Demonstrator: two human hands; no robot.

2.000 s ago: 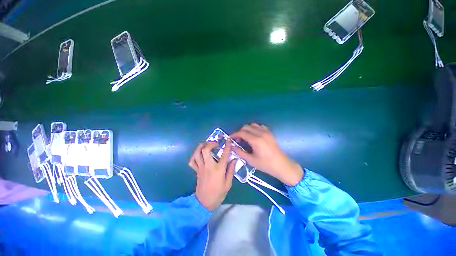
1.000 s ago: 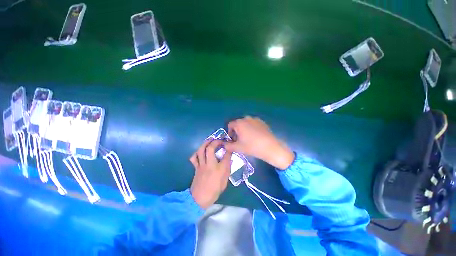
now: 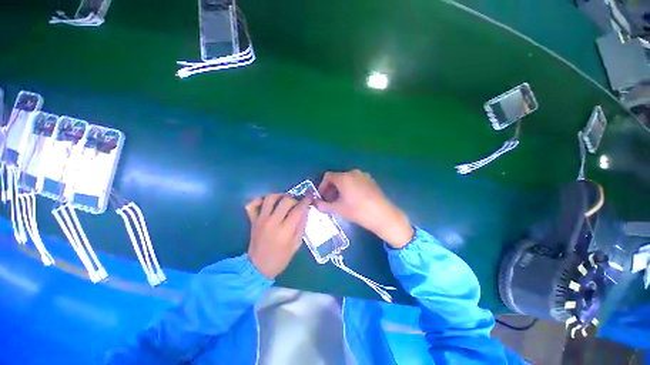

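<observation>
An open power bank unit lies tilted on the dark green worktop in front of me, its bright white cell showing. White charging cables run from its near end to the lower right. My left hand grips the unit's left side near its upper end. My right hand is at the upper right edge, with thumb and fingertips pinched together over the upper end. What the right fingertips hold is too small to tell. The fingers hide part of the upper end.
Several waiting units stand in a row at left, cables towards me. Spaced units lie on the green conveyor, with another unit at right. The dark tape dispenser with pale tabs stands at right. Another person's blue sleeve shows at the right edge.
The view has turned to the right, so more of the dispenser shows. My left hand has shifted towards the unit's left edge, uncovering more of the white cell. My right hand stays at the upper end.
</observation>
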